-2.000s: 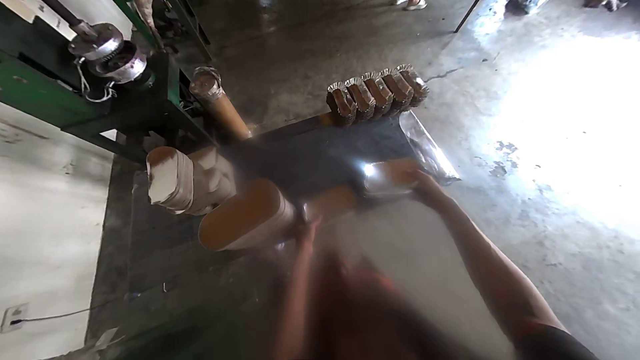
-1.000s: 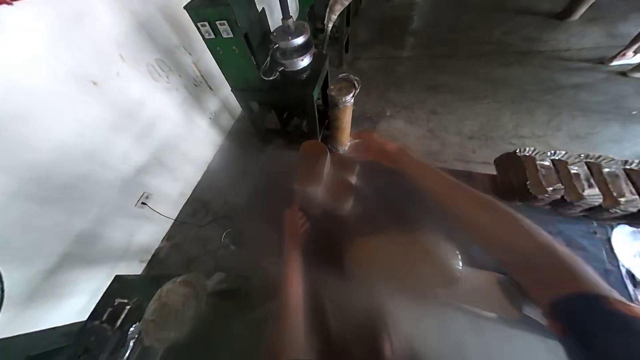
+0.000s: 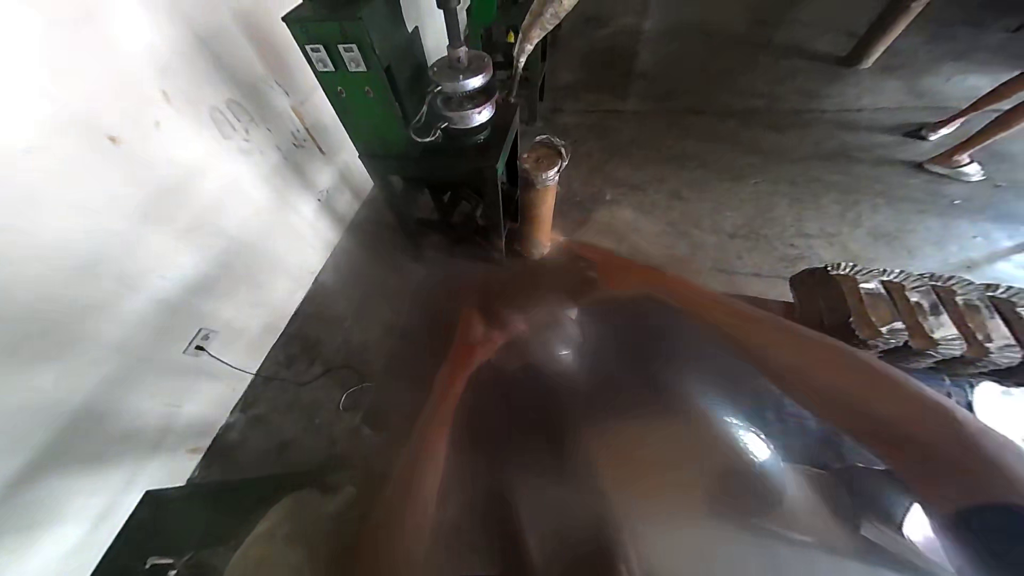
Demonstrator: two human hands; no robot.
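Note:
My left hand point(image 3: 484, 328) and my right hand point(image 3: 588, 260) lie on either side of a blurred brownish object point(image 3: 536, 296) in the middle of the view. Motion blur hides the fingers, so whether either hand grips it cannot be told. Just beyond the right hand stands an upright brown cylinder point(image 3: 538, 200) with crinkled clear wrap at its top. Below the hands is a dark, shiny sheet-like surface point(image 3: 664, 344). A large blurred tan object point(image 3: 672, 464) lies nearer to me.
A green machine point(image 3: 360, 88) with a round metal press head point(image 3: 462, 88) stands beyond the hands. Several brown, film-wrapped bundles point(image 3: 824, 308) are lined up at right. A wall outlet point(image 3: 200, 342) has a cord running from it. A person's legs point(image 3: 980, 120) show at upper right.
The view has swung left toward the wall and machine. My right hand was at the sheet's far right two seconds ago; now both hands are close together near the brown cylinder.

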